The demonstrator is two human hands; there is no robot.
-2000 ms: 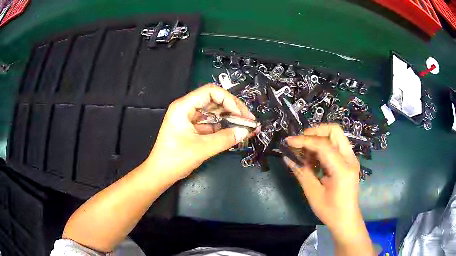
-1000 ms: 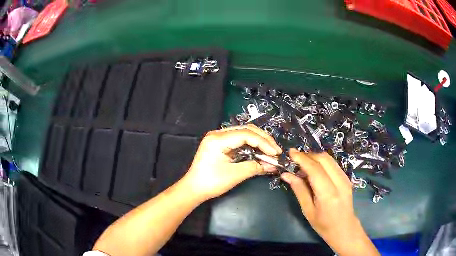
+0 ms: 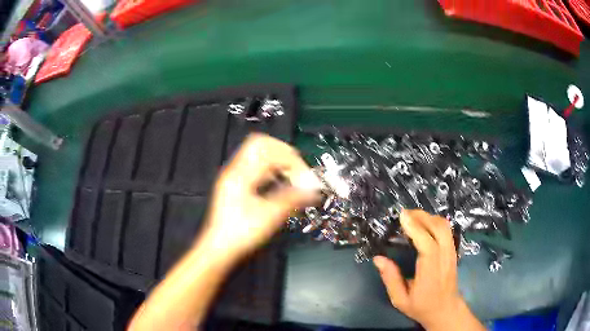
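My left hand [image 3: 255, 194] is blurred, between the black tray [image 3: 139, 152] and the clip heap. Its fingers are curled around a small dark clipped unit [image 3: 275, 184], mostly hidden by them. My right hand [image 3: 427, 268] is over the front edge of the heap of silver spring clips and black strips [image 3: 414, 178]. Its thumb and fingers are apart, and I see nothing held in it. One clipped unit [image 3: 255, 109] lies in the tray's top right pocket, with clips sticking out on both sides.
A small black box with white paper [image 3: 547, 139] is at the right, with a red tool [image 3: 570, 106], a white slip [image 3: 531, 178] and loose clips beside it. Red trays [image 3: 517, 19] stand at the far right edge, others at the far left. Stacked black trays [image 3: 74, 284] are lower left.
My left hand has moved left, away from my right hand, with the clipped unit. My right hand has opened and shifted slightly down and right. The view has shifted, so the bench sits lower.
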